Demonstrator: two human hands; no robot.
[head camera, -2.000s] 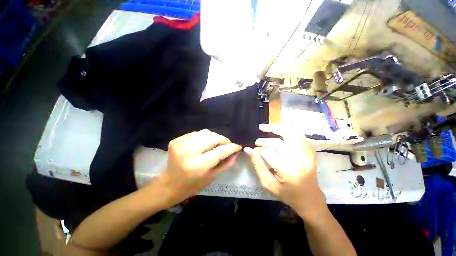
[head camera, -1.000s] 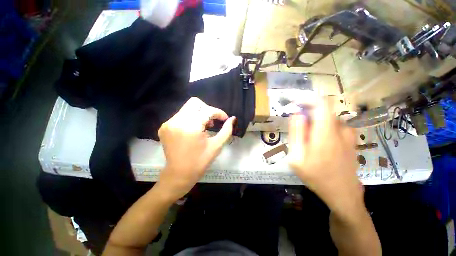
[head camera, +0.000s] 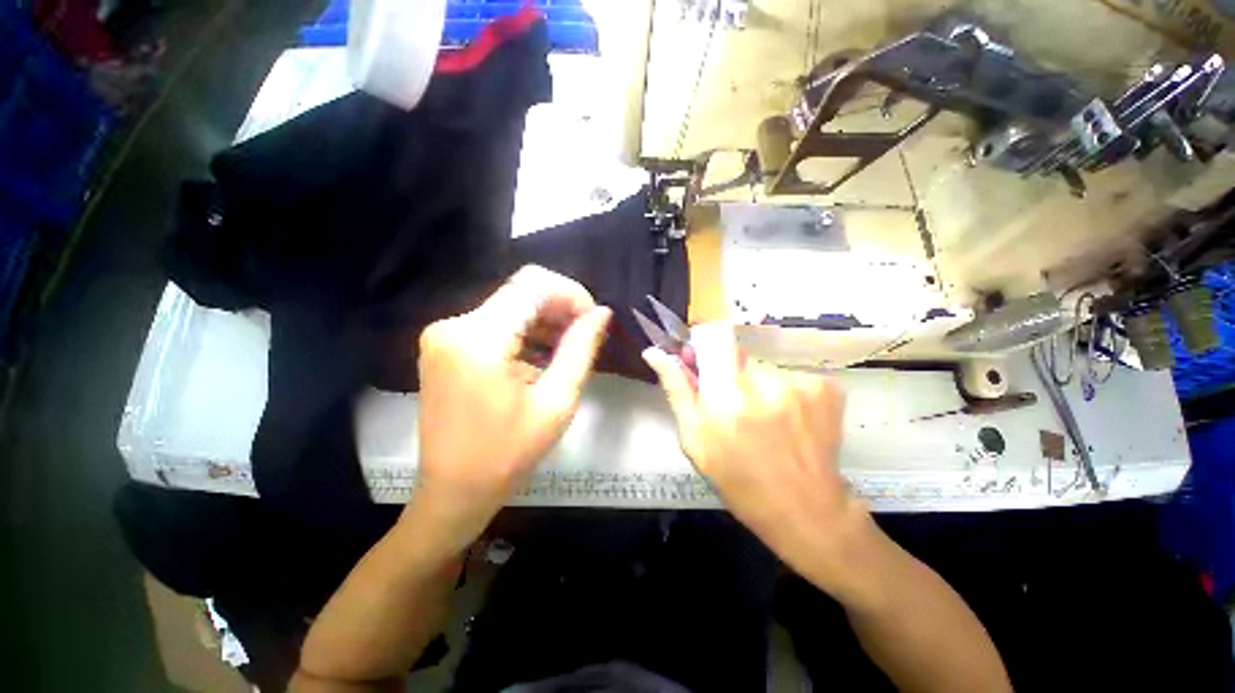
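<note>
The black garment (head camera: 393, 203) lies across the left of the table, with a red edge at its far end. Its narrow tube end (head camera: 616, 264) reaches the presser foot (head camera: 664, 217). My left hand (head camera: 501, 393) is at the front of the tube end, thumb and fingertips pinched together; any cloth or thread between them is too small to make out. My right hand (head camera: 759, 420) holds the thread snips (head camera: 661, 326), their two metal blades apart and pointing up-left over the front of the hem.
The cream machine bed (head camera: 840, 291) and a dark metal bracket (head camera: 867, 142) are right of the needles. A white lamp (head camera: 396, 48) hangs over the garment's far end. Tweezers (head camera: 1070, 420) lie on the right tabletop. Blue crates (head camera: 1199, 393) stand at the right.
My right hand went to the machine bed and has come back left to the hem with the snips in it. My left hand stayed near the hem. The garment lies about the same.
</note>
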